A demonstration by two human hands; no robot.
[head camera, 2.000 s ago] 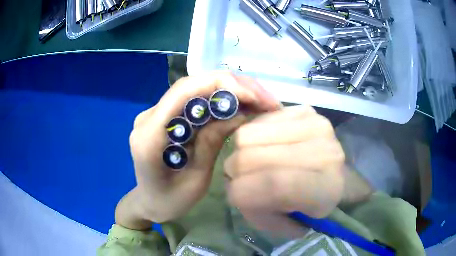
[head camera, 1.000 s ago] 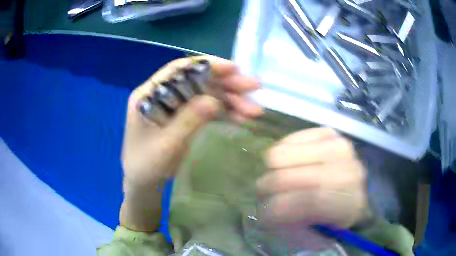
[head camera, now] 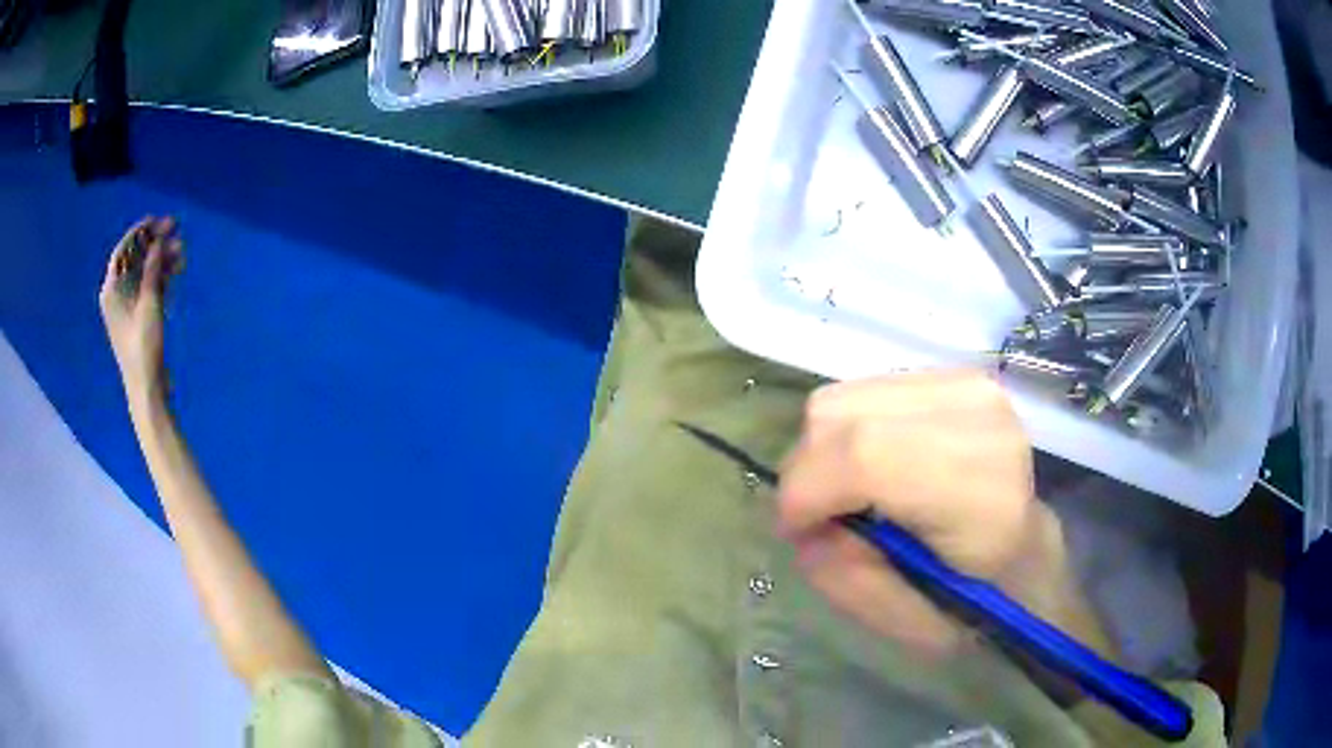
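Note:
My right hand holds a slim tool with a blue grip and a black pointed tip, likely tweezers, its tip pointing up-left in front of my shirt. My left hand is small and far out at the left, arm stretched, fingers curled; something dark shows at the fingers, but I cannot tell what. Shiny metal cylinders lie in a loose heap in a large white tray at the upper right. Some show thin yellow leads.
A small clear box with cylinders in rows stands at the top on the green mat. A black glossy slab lies beside it. A black cable end hangs at the left over a blue surface. Clear plastic lies right of the tray.
My left hand, earlier holding several cylinders in a fan near the centre, has moved far to the left. My right hand has turned, so the tool's tip now shows. Tray and box sit further right in view.

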